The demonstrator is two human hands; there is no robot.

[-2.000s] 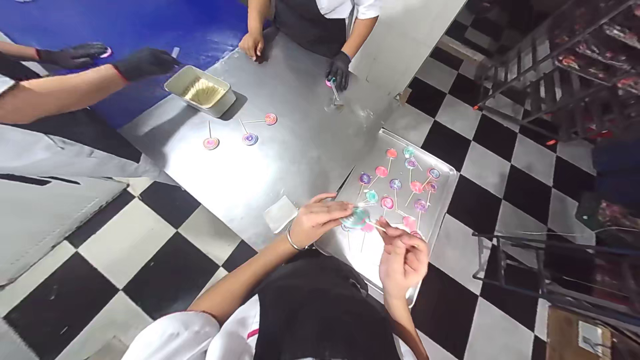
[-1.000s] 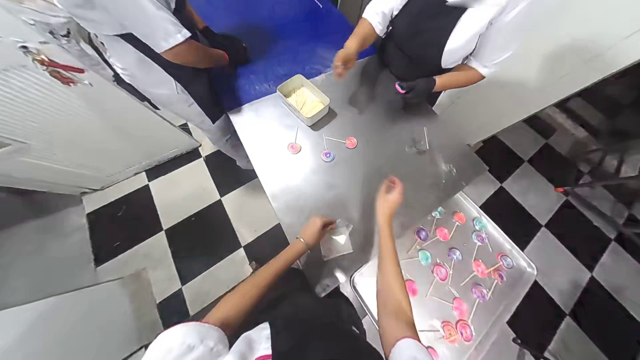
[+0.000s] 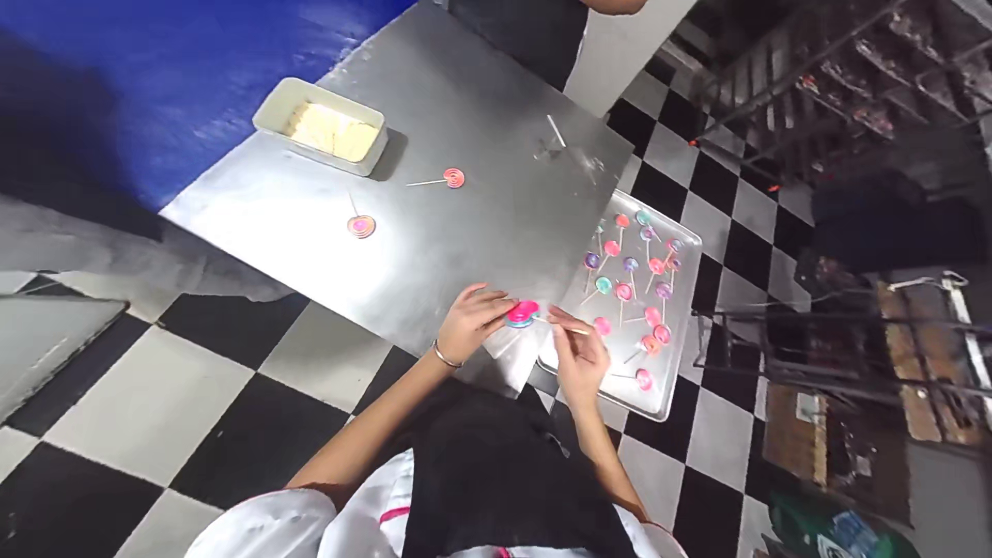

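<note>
Near the table's front corner, my left hand (image 3: pixel 474 319) holds the candy head of a pink and blue lollipop (image 3: pixel 523 312) by its edge. The fingers of my right hand (image 3: pixel 577 345) pinch its white stick. Below the candy, clear plastic wrappers (image 3: pixel 508 360) lie at the edge of the steel table (image 3: pixel 496 225). Two swirled lollipops rest farther up the table, one red and pink (image 3: pixel 454 178), the other orange and purple (image 3: pixel 361 226). To the right, a metal tray (image 3: pixel 682 310) bears several pink, purple and teal lollipops.
A rectangular tub (image 3: pixel 320 128) with pale yellow contents stands at the back left, beside a blue surface (image 3: pixel 194 62). A white stick with clear plastic (image 3: pixel 555 133) lies at the back right. Dark metal racks (image 3: pixel 806 85) stand beyond the tray, over a checkered floor.
One second ago my hands were apart; now they meet at a lollipop. Three lollipops lay near the tub then, and two lie there now. The view has shifted and turned.
</note>
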